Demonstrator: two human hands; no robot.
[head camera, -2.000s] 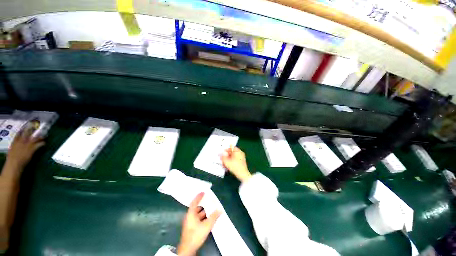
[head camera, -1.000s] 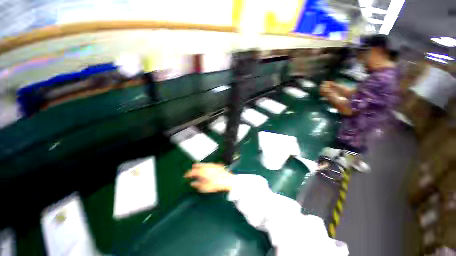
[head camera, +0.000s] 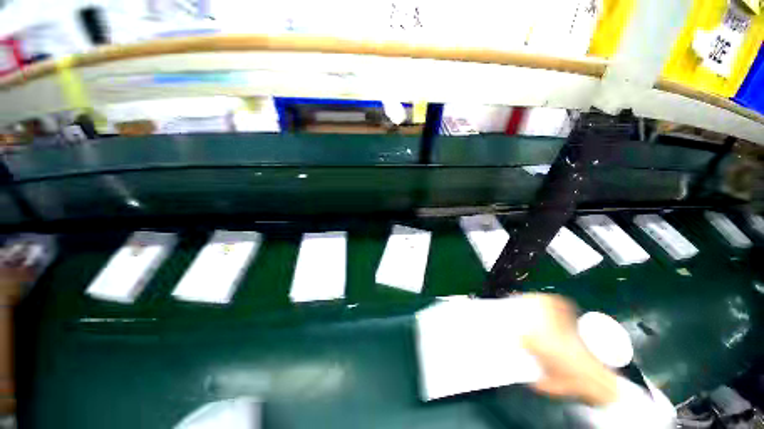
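My right hand (head camera: 565, 348), blurred, holds a white rectangular box (head camera: 473, 345) by its right side, above the near green surface. The box's broad face is plain white. My left hand is not in view. A blurred white shape, perhaps my left sleeve (head camera: 222, 415), shows at the bottom edge. Thin white boxes lie spaced in a row on the dark green belt, such as one (head camera: 319, 266) left of centre and another (head camera: 405, 259) to its right. The white label roll (head camera: 606, 338) is just right of my right hand.
A black-wrapped post (head camera: 544, 205) rises right of centre, behind the held box. A shelf edge (head camera: 335, 59) crosses above, with a yellow bin (head camera: 712, 38) at upper right. Another person's arm (head camera: 10, 335) shows at the far left. A loose strip hangs near the roll.
The view swung right, then back. My right hand now holds the white box and has drawn it left from beside the roll. My left hand and the label strip have left the view.
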